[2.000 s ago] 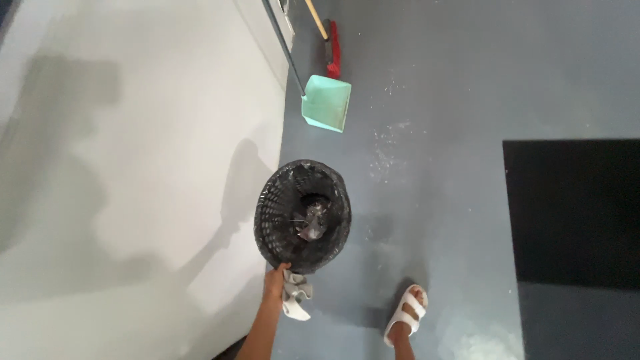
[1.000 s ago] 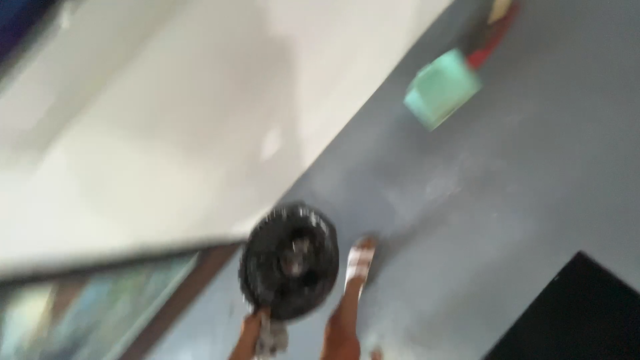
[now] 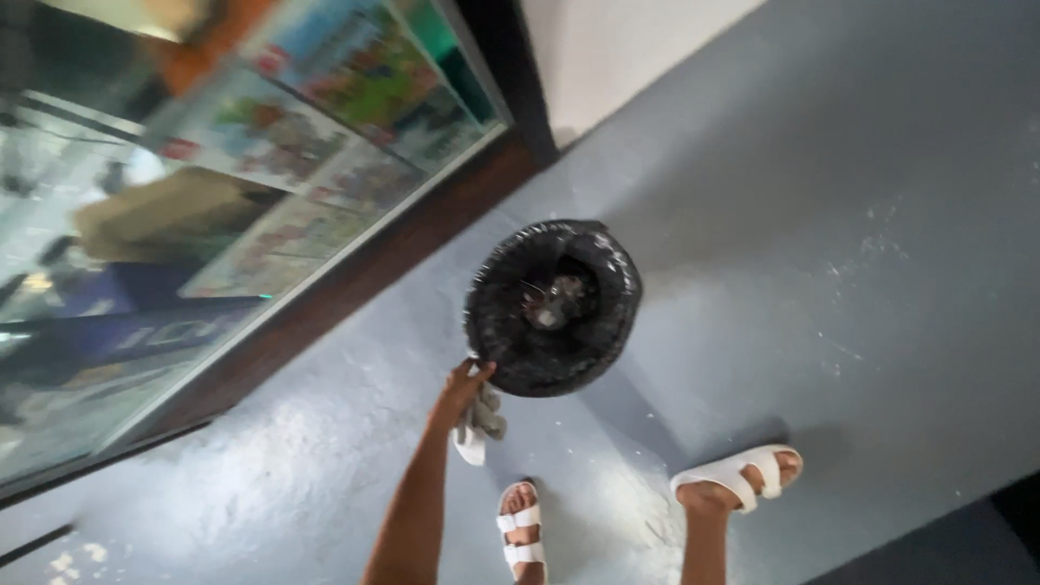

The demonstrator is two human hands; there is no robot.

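My left hand (image 3: 465,390) grips the lower left edge of a round black woven waste basket (image 3: 605,345), which hangs in front of me with its mouth facing up. Crumpled trash (image 3: 561,301) lies at the bottom of the basket. A pale grey and white cloth (image 3: 481,422) dangles under the same hand, against the basket's outside. My right hand is out of view.
A glass panel (image 3: 341,175) with colourful posters and a dark brown bottom frame (image 3: 349,296) stands at the left, beside a white wall (image 3: 626,49). My feet in white sandals (image 3: 520,520) are on the grey floor (image 3: 772,268). A black mat (image 3: 934,544) lies lower right.
The view has swung strongly, bringing in the glass panel; the teal dustpan and red broom have left view. The basket stays in my left hand, and both feet now show.
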